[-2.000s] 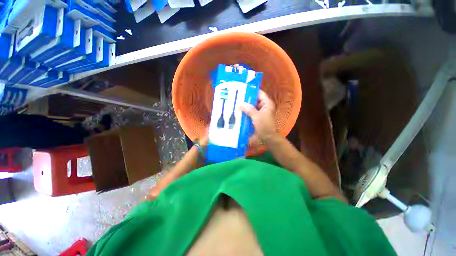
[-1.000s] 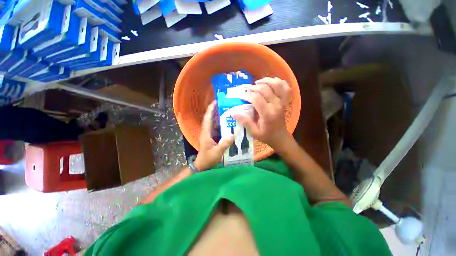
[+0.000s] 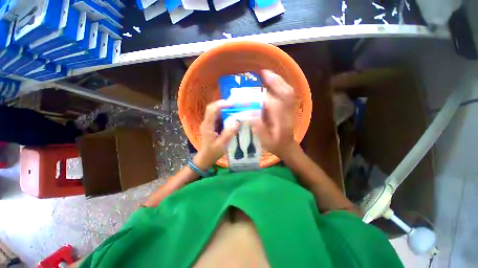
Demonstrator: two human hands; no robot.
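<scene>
A blue-and-white retail box [image 3: 243, 141] with a picture of two dark long-handled items is held upright between my hands, over the near part of the round orange basket [image 3: 189, 78]. My left hand [image 3: 212, 136] grips its left side, with a bracelet at the wrist. My right hand [image 3: 279, 116] is on its right side, fingers raised near the upper part and blurred. The box's upper part is also blurred. Other blue-and-white card shows behind it inside the basket.
Stacked blue cartons [image 3: 68, 39] stand at the table's left. Loose cartons [image 3: 181, 10] and white scraps [image 3: 381, 13] lie on the dark tabletop [image 3: 309, 17]. A brown cardboard box [image 3: 118, 161] and a red stool [image 3: 44, 170] are on the floor left. A white stand [image 3: 414, 152] is at right.
Compared with two seconds ago, the box shows a different face and both hands are now on its sides. Since one second ago, my left hand has moved slightly up and left.
</scene>
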